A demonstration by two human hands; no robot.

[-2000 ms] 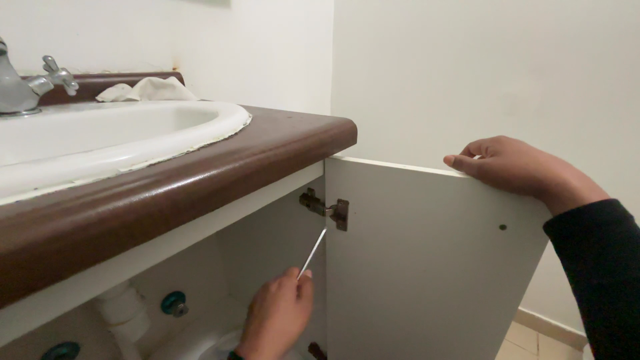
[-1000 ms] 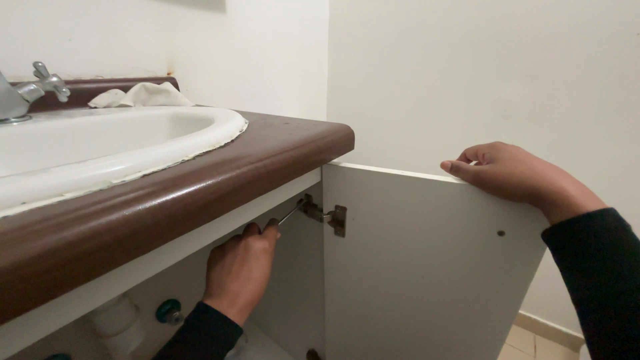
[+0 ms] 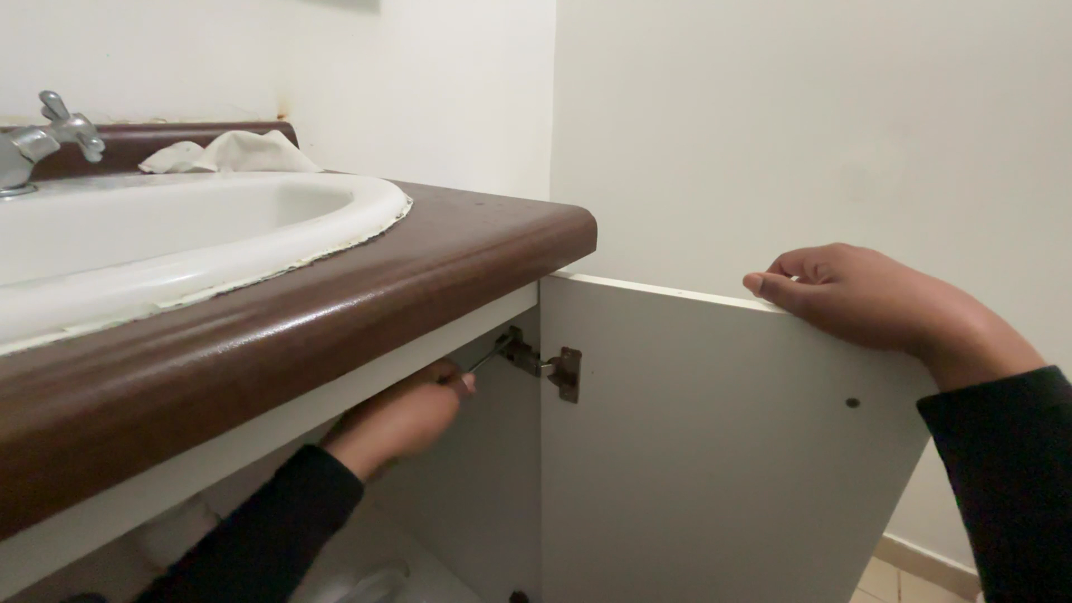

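Inside the cabinet, under the countertop, my left hand point(image 3: 410, 419) grips a thin tool with a metal shaft point(image 3: 486, 358), likely a screwdriver; its handle is hidden by the hand. The shaft's tip meets the inner part of a rusty metal cabinet hinge point(image 3: 523, 353), whose cup is fixed to the white cabinet door point(image 3: 712, 452). My right hand point(image 3: 863, 293) rests on the door's top edge near its outer corner, fingers curled and thumb towards the hinge. The door stands open.
Above the cabinet, a brown countertop point(image 3: 494, 226) with a rounded front edge holds a white sink point(image 3: 368, 201). A metal faucet point(image 3: 50, 138) and a crumpled pale cloth point(image 3: 243, 152) are behind the basin. A white pipe point(image 3: 180, 528) is inside the cabinet. Walls stand behind.
My left hand has moved up from below the hinge to beside its inner end, and the tool's tip now meets it. My right hand has stayed on the door's top edge.
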